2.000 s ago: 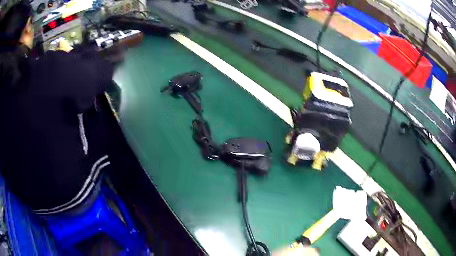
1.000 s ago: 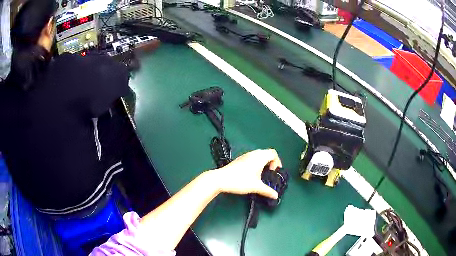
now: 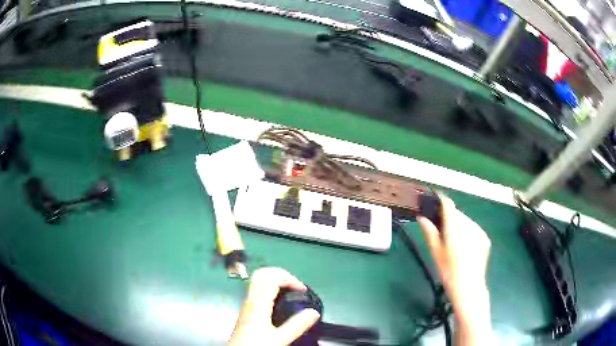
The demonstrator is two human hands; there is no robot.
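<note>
My left hand (image 3: 270,307), at the bottom centre, holds a black socket unit (image 3: 296,309) just above the mat. My right hand (image 3: 456,246) grips a black plug (image 3: 429,209) at the right end of the brown power strip (image 3: 385,189); whether it is seated cannot be told. A black cord runs down beside my right wrist. The white power strip (image 3: 311,233) lies in front of the brown one. The test plug (image 3: 228,236) lies left of it, its pins towards me, its other end by a white pad (image 3: 229,167).
A yellow-and-black device (image 3: 132,88) stands at the upper left. Another black corded unit (image 3: 13,149) is at the far left edge. A long black power strip (image 3: 550,270) lies at right by a metal post (image 3: 574,145). A dark conveyor (image 3: 270,67) with corded items runs behind.
The view has swung right, and the neighbouring person is out of frame. The hand that gripped the unit now holds it near the strips. My right hand has come into view gripping the plug.
</note>
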